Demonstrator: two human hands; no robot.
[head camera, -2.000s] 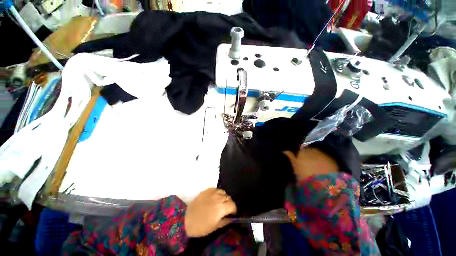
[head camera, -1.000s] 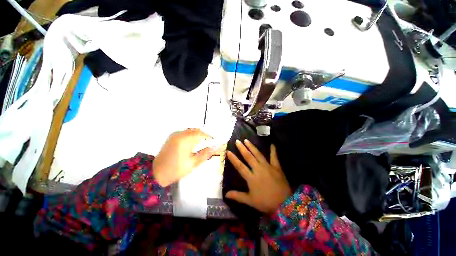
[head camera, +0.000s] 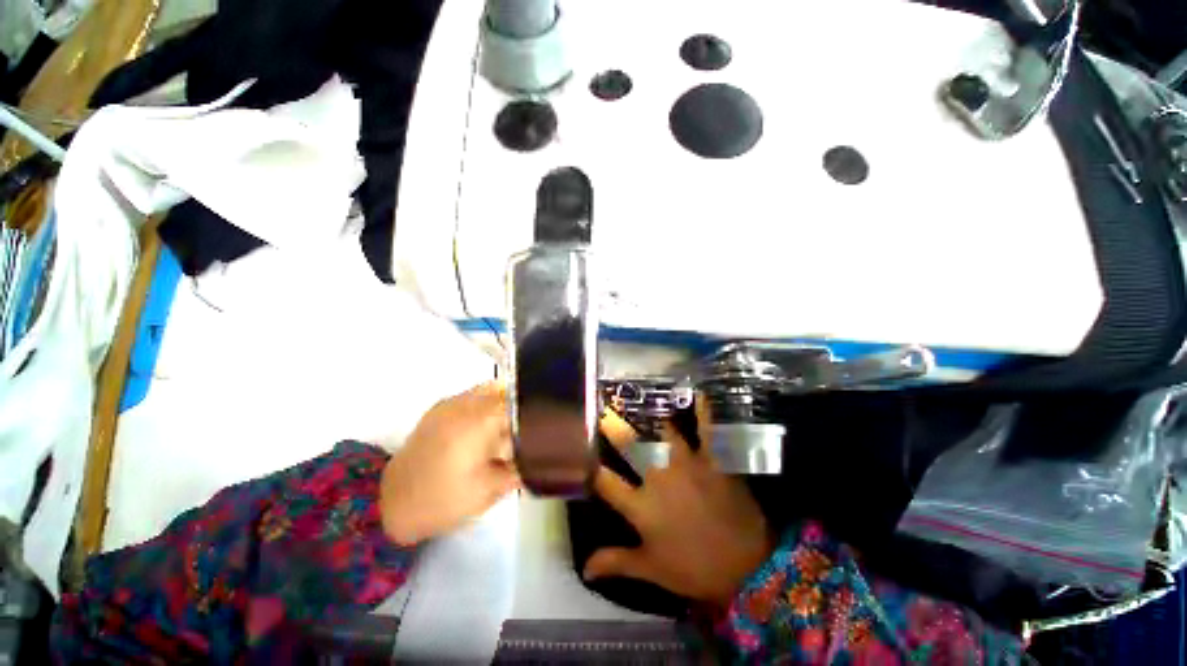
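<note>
The white sewing machine head (head camera: 807, 234) fills the upper middle. Its shiny take-up lever guard (head camera: 553, 371) hides the needle area and some of my fingertips. My left hand (head camera: 449, 468) is at the left of the guard, on the white strip (head camera: 458, 586), which hangs over the table's front edge. My left fingertips are partly hidden, so their grip is unclear. My right hand (head camera: 683, 514) lies with spread fingers on the black fabric piece (head camera: 605, 559), right of the guard. The tension assembly (head camera: 746, 410) stands just above it.
A crinkled clear zip bag (head camera: 1041, 501) lies on black cloth at right. Long white strips (head camera: 104, 286) lie at left, beside a brown wooden strip (head camera: 115, 416) and a blue flat object (head camera: 154, 325). More black fabric (head camera: 293, 52) lies behind the table area.
The view has moved closer over the machine head. My left hand has come from the table's front edge onto the white strip. My right hand has moved onto the black fabric, near the needle area.
</note>
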